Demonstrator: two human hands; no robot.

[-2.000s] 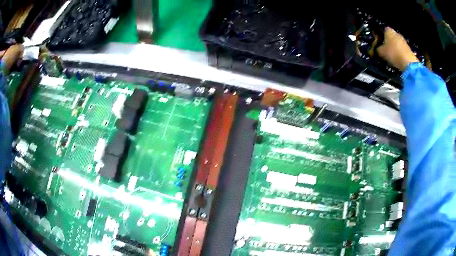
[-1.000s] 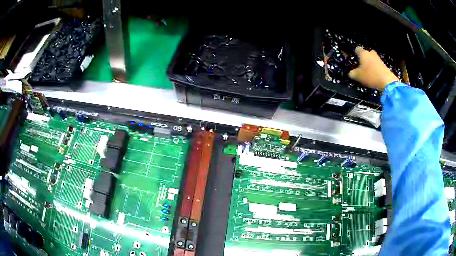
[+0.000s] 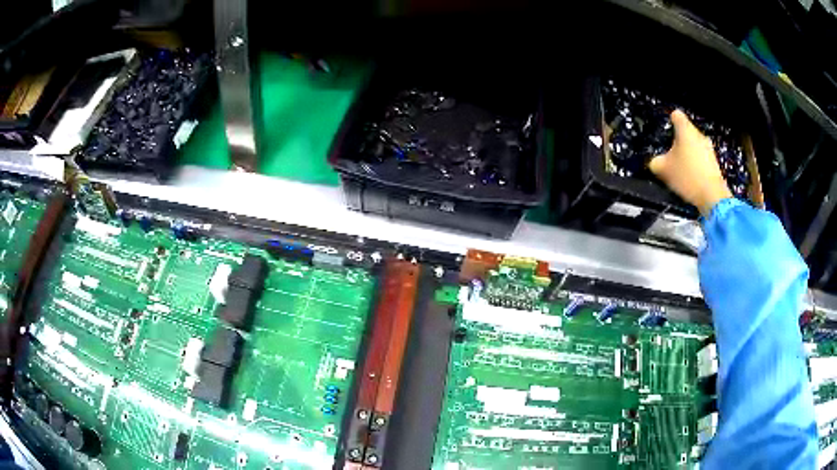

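My right hand (image 3: 694, 165), in a blue sleeve, is over the right black bin (image 3: 606, 191), which holds shiny round-topped parts. Its fingers reach among the parts; whether they grip one is hidden. My left hand is out of the picture; a little blue fabric shows at the lower left edge. Two green circuit boards lie in front of me, the left board (image 3: 303, 321) with black blocks (image 3: 244, 292) in a column and the right board (image 3: 551, 367) partly under my right sleeve. Dark round capacitors (image 3: 73, 430) stand at the lower left.
A middle black bin (image 3: 440, 204) holds loose dark parts. Another bin of black parts (image 3: 151, 110) is at the upper left. A metal post (image 3: 235, 87) rises from the green shelf (image 3: 307, 101). A red-brown crossbar (image 3: 390, 340) lies between the boards. A small upright board (image 3: 516, 283) stands at the right board's far edge.
The left hand at the left edge has gone out of the picture. The view has shifted, so more of the bins shows. My right hand stays at the right bin, its thumb and fingers slightly changed.
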